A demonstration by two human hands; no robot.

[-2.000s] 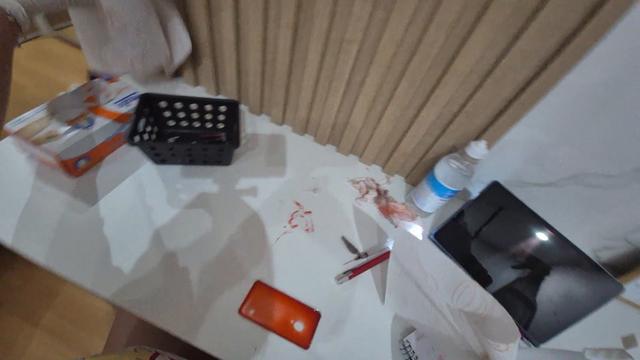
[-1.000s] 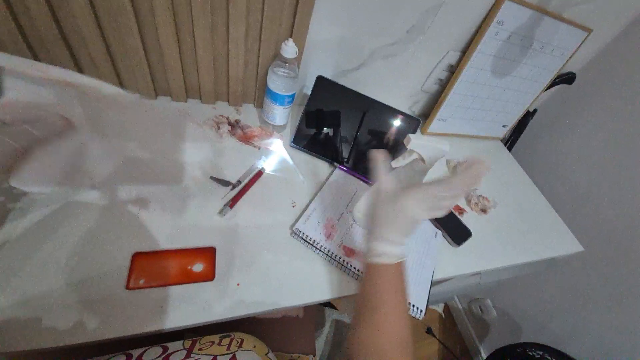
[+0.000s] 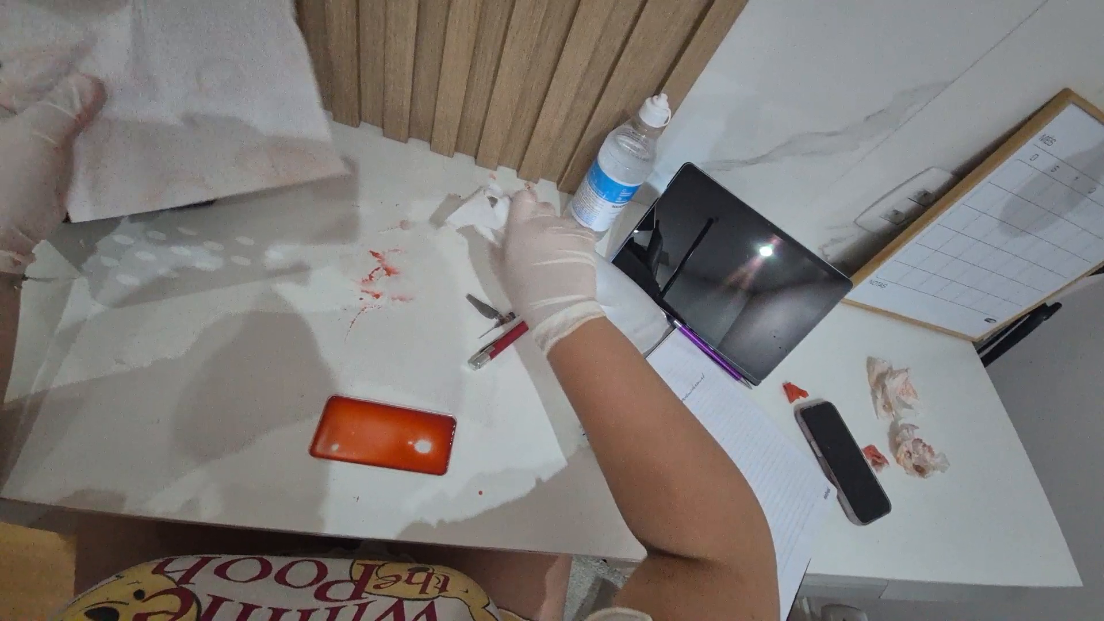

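My left hand (image 3: 43, 164), in a pale glove, holds a white paper towel (image 3: 198, 112) with faint reddish marks, raised over the table's far left. My right hand (image 3: 552, 259), gloved too, reaches across to a crumpled white tissue (image 3: 483, 210) beside the bottle (image 3: 619, 164); its fingertips touch the tissue, but the grip is hidden. Just left of the right wrist lie a small dark metal tool (image 3: 487, 306) and a red cutter-like tool (image 3: 498, 345). Red smears (image 3: 375, 276) mark the white surface. An orange rectangular tray or phone case (image 3: 384, 435) lies nearer the front edge.
A black tablet (image 3: 742, 267), a purple pen (image 3: 711, 354) and a lined notebook (image 3: 750, 457) are right of the right hand. Further right are a phone (image 3: 843, 461), crumpled stained tissues (image 3: 893, 388) and a framed calendar board (image 3: 992, 224). Slatted wood panelling (image 3: 509, 69) borders the back.
My right hand has moved left from over the notebook to beside the bottle. The left hand now holds a paper towel in view. The view has swung between the frames.
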